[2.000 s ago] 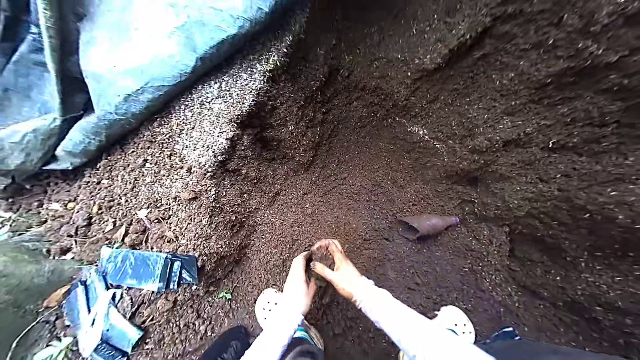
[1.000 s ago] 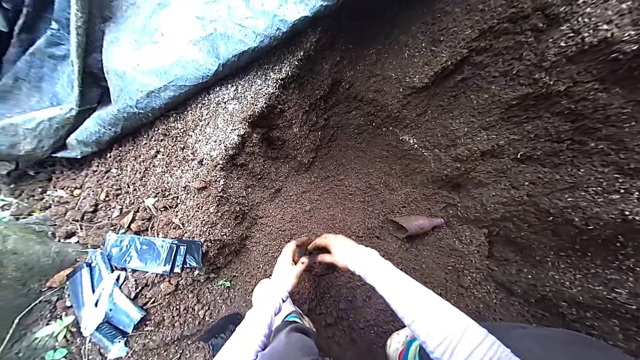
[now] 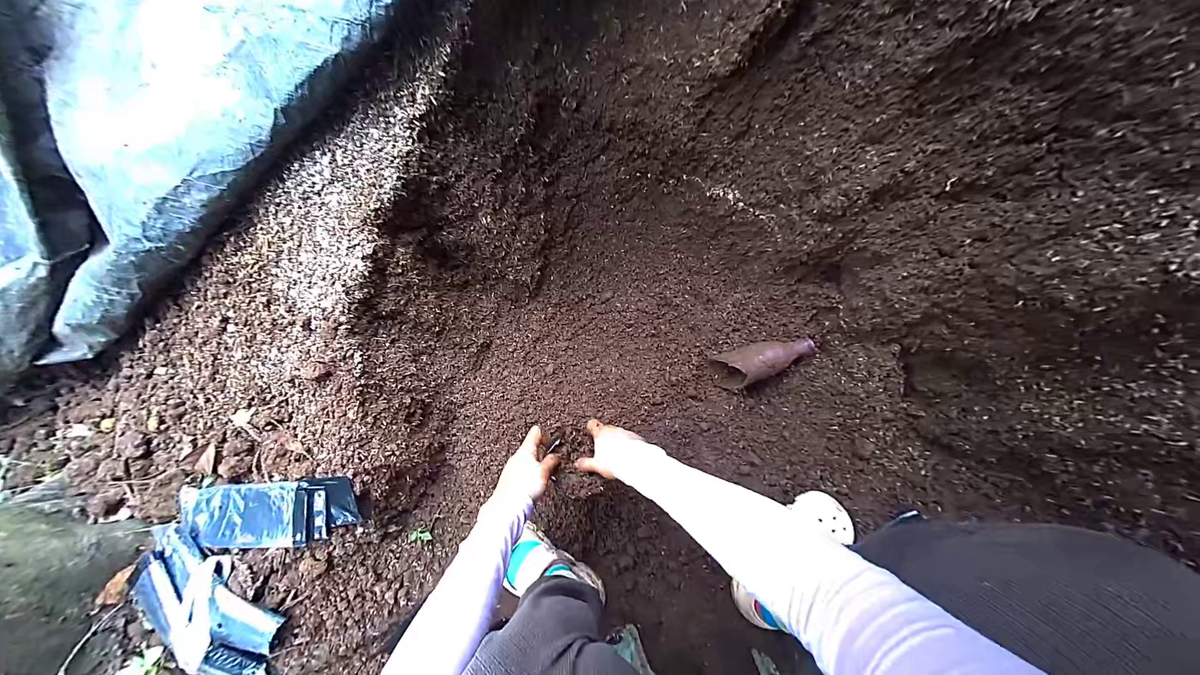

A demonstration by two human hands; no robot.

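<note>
My left hand (image 3: 528, 466) and my right hand (image 3: 616, 450) reach down at the lower middle, a short gap between them, fingers spread around dark, crumbly soil (image 3: 574, 455). Something small and dark shows beside the left fingers; whether it is a bag's edge or soil, I cannot tell. The right fingers touch the soil from the other side. To the right of my hands, a cut plastic bottle (image 3: 764, 362), coated in brown dirt, lies on the soil with its wide cut end facing left.
Flat black plastic bags (image 3: 248, 515) lie stacked at lower left, with more loose ones (image 3: 214, 614) below. A grey tarp (image 3: 187, 122) covers the upper left. A steep soil bank (image 3: 984, 187) rises at right. My shoes and knees are at the bottom.
My hands were close together with fingers nearly meeting; now they are farther apart over the soil.
</note>
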